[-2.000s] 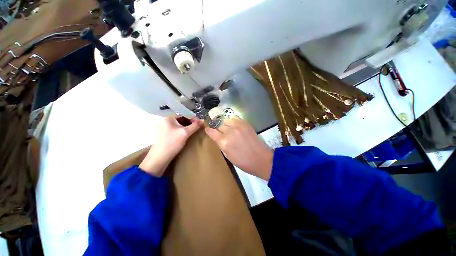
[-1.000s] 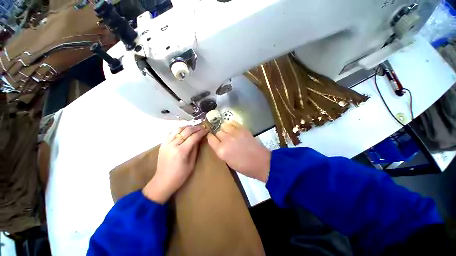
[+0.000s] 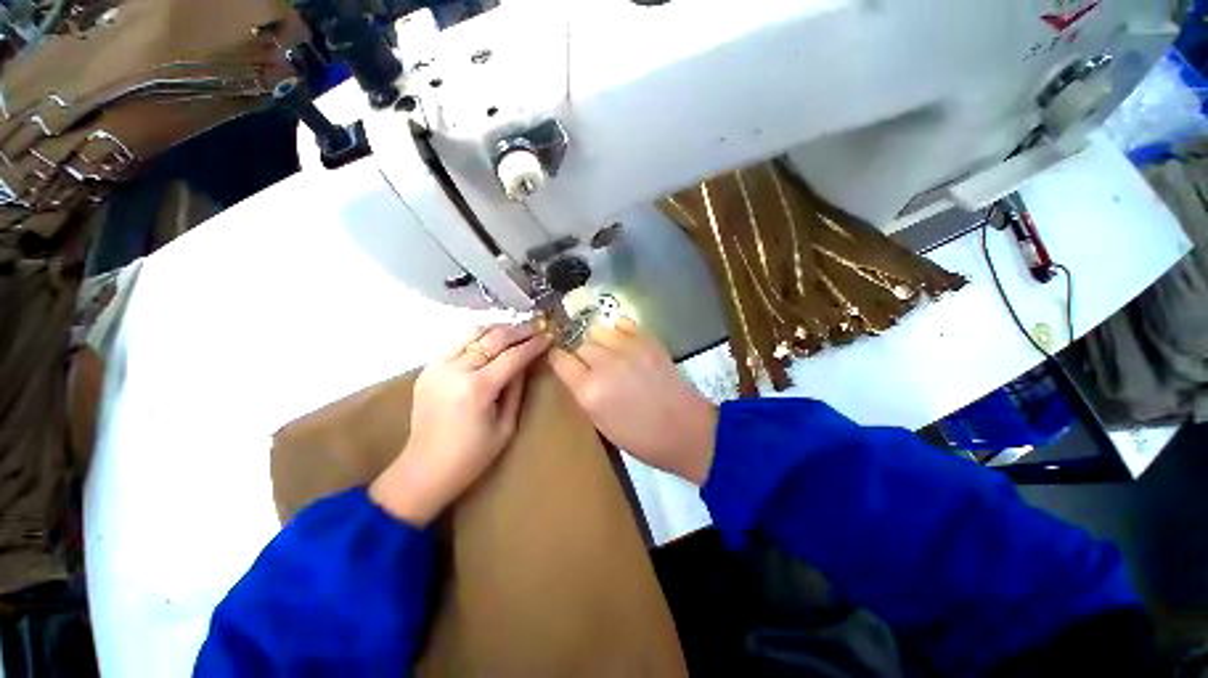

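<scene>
A tan-brown fabric panel (image 3: 556,530) runs from under the machine head down over the near table edge. Its upper tip lies at the presser foot (image 3: 547,307). My left hand (image 3: 464,417) lies on the panel, a ring on one finger, its fingertips pressing the fabric edge just below the foot. My right hand (image 3: 633,395) is close beside it on the right, thumb and fingers pinching the panel edge at the needle area. The fingertips nearly touch. Whether a zipper lies under the foot cannot be told.
The white sewing machine (image 3: 742,80) arches over the work. A bundle of brown zippers (image 3: 795,265) fans out under its arm. A small red and black tool (image 3: 1031,245) with a cord lies at right. Brown pieces (image 3: 133,99) are piled behind left, more brown fabric (image 3: 33,397) at far left.
My left hand has turned from a pinch at the fabric tip to lying flatter on the panel, fingers extended toward the foot. My right hand has barely moved. The view has shifted slightly.
</scene>
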